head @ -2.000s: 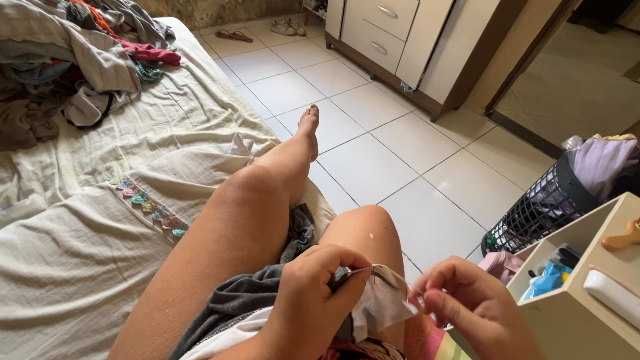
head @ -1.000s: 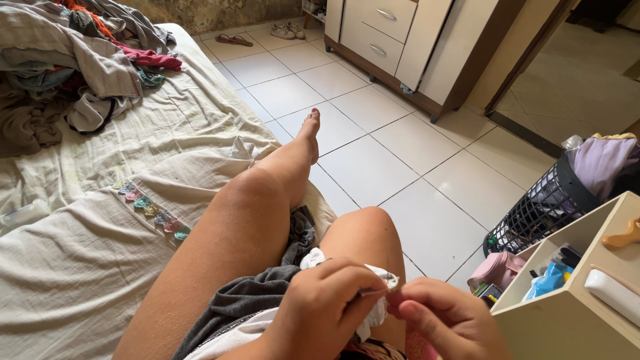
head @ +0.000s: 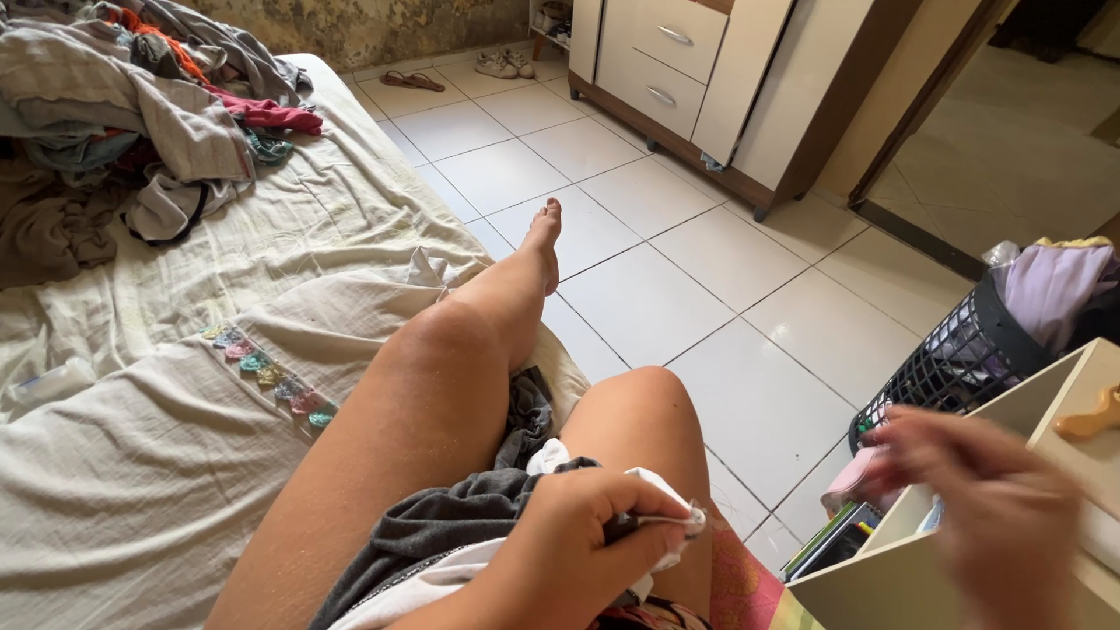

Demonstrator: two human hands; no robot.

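Observation:
Over my thigh, my left hand (head: 595,534) pinches the edge of a white cloth (head: 661,490) between thumb and fingertips. A small bunched bit of the cloth sticks out past the fingertips. Dark grey fabric (head: 446,507) lies across my lap beneath that hand, along with more white fabric. My right hand (head: 980,490) is raised at the right, apart from the cloth and in front of the cream drawer unit. It is blurred, with its fingers bent; whether it holds something small, such as a thread, I cannot tell.
A bed (head: 341,201) with a heap of clothes (head: 157,96) is at the left. At the right stand a dark mesh laundry basket (head: 954,350) and an open cream drawer unit (head: 989,560). A white wardrobe (head: 674,61), sandals (head: 413,81) and sneakers (head: 505,64) are across the tiled floor.
My right hand was close to the cloth and my left hand's fingertips; it has moved away to the right. My left hand still pinches the cloth over my lap.

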